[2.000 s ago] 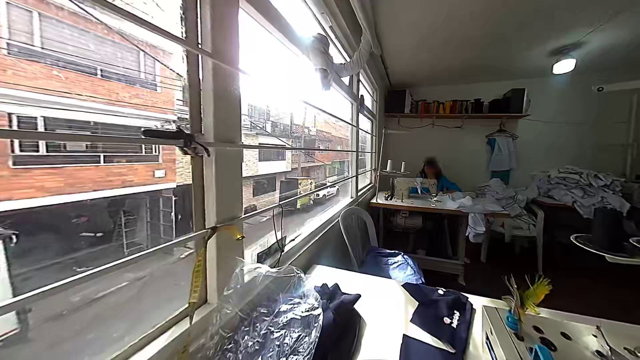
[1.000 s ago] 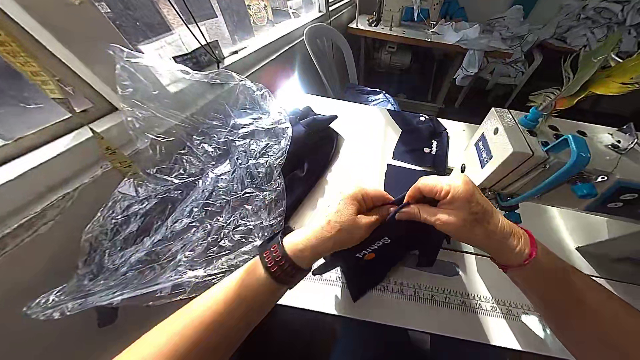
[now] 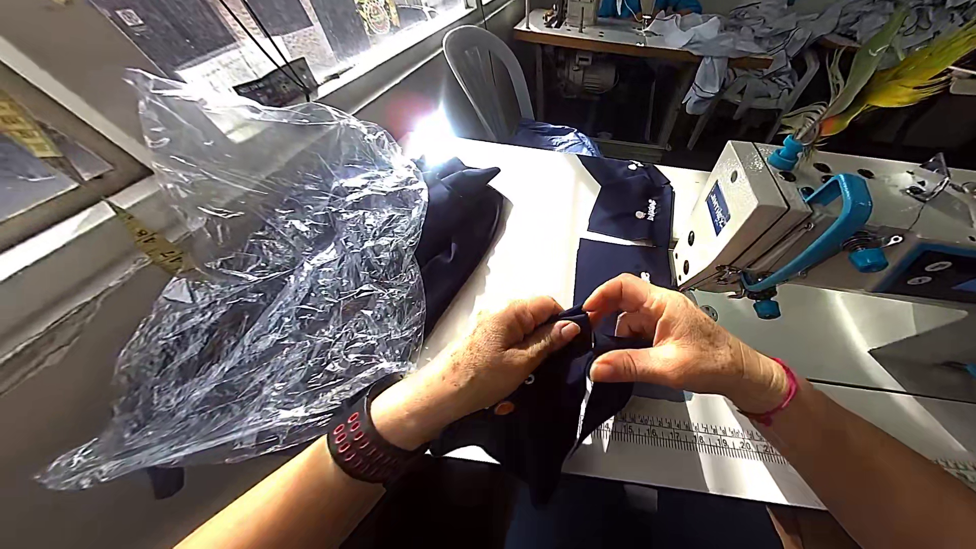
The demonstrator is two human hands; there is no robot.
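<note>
Dark navy fabric with an embroidered mark [image 3: 534, 427] hangs from my left hand [image 3: 503, 351], whose thumb and fingers pinch its upper edge. My right hand [image 3: 663, 343] is at the same edge, its index fingertip against the cloth and its thumb lower down, apart from the index finger; whether it grips the cloth I cannot tell. Beyond my hands, a navy piece with small embroidery [image 3: 629, 202] lies flat on the white table [image 3: 526, 206]. Another navy piece [image 3: 610, 267] lies between it and my hands, partly hidden by them.
To the left, a clear plastic bag [image 3: 290, 290] lies against more navy fabric [image 3: 457, 221]. A white sewing machine [image 3: 762, 213] with blue parts stands at the right. A printed ruler [image 3: 694, 440] runs along the table's front edge. Behind are a plastic chair [image 3: 488, 76] and another sewing table [image 3: 633, 38].
The view has swung down from the window and room to the table. Since one second ago, my right thumb and index finger have spread apart, and the held fabric hangs lower over the table's front edge.
</note>
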